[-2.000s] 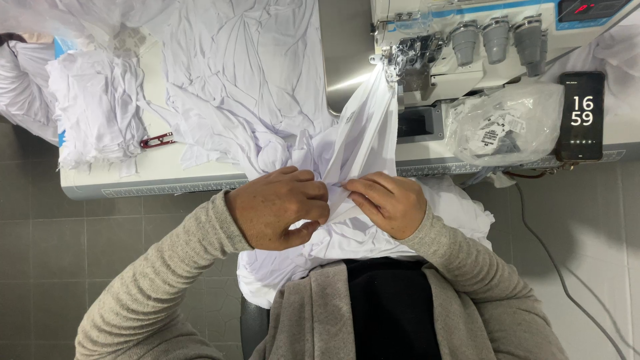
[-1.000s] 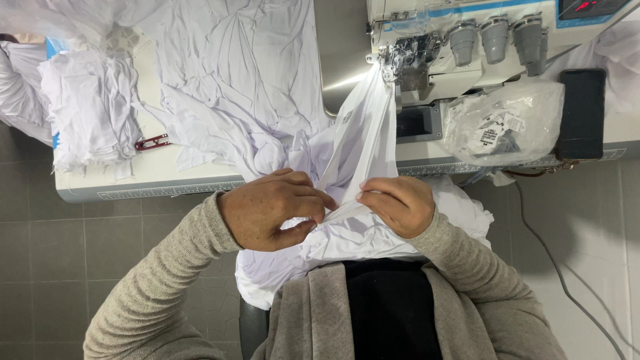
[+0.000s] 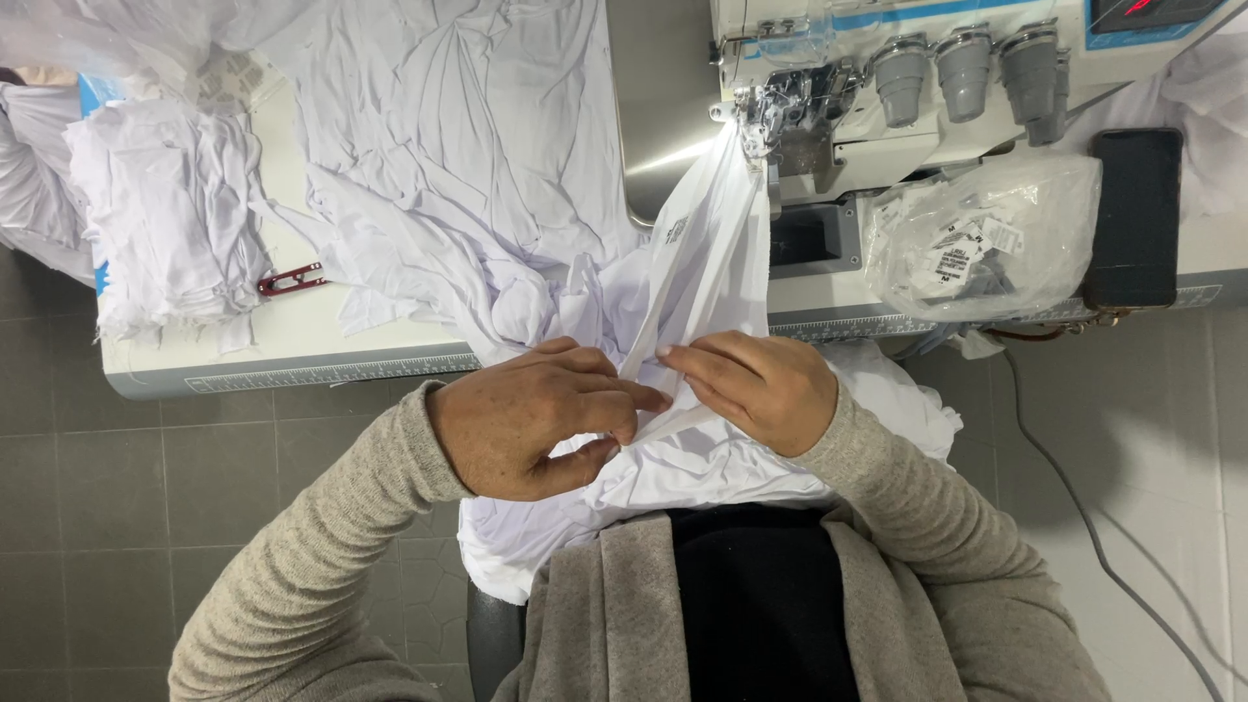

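Observation:
White knit fabric (image 3: pixel 726 258) stretches from under the presser foot of an industrial sewing machine (image 3: pixel 780 127) down to my lap, where more of it lies bunched. My left hand (image 3: pixel 546 419) pinches a folded edge of this fabric between thumb and fingers. Just to its right, my right hand (image 3: pixel 756 390) holds the same fabric with its fingertips; the thumb is mostly hidden. Small dark print shows on the fabric between hands and needle area. On the table to the left spreads a larger heap of white fabric (image 3: pixel 458 127).
A stack of white fabric pieces (image 3: pixel 166 214) lies at the left, beside red thread snips (image 3: pixel 292 280). Right of the machine bed are a clear plastic bag of printed labels (image 3: pixel 985 244) and a dark phone (image 3: pixel 1133 219). A ruler tape (image 3: pixel 331 370) runs along the table's front edge.
The fingers of both hands have shifted slightly on the fabric, and the strip up to the machine is spread differently. The phone's screen, lit in the oldest frame, is dark.

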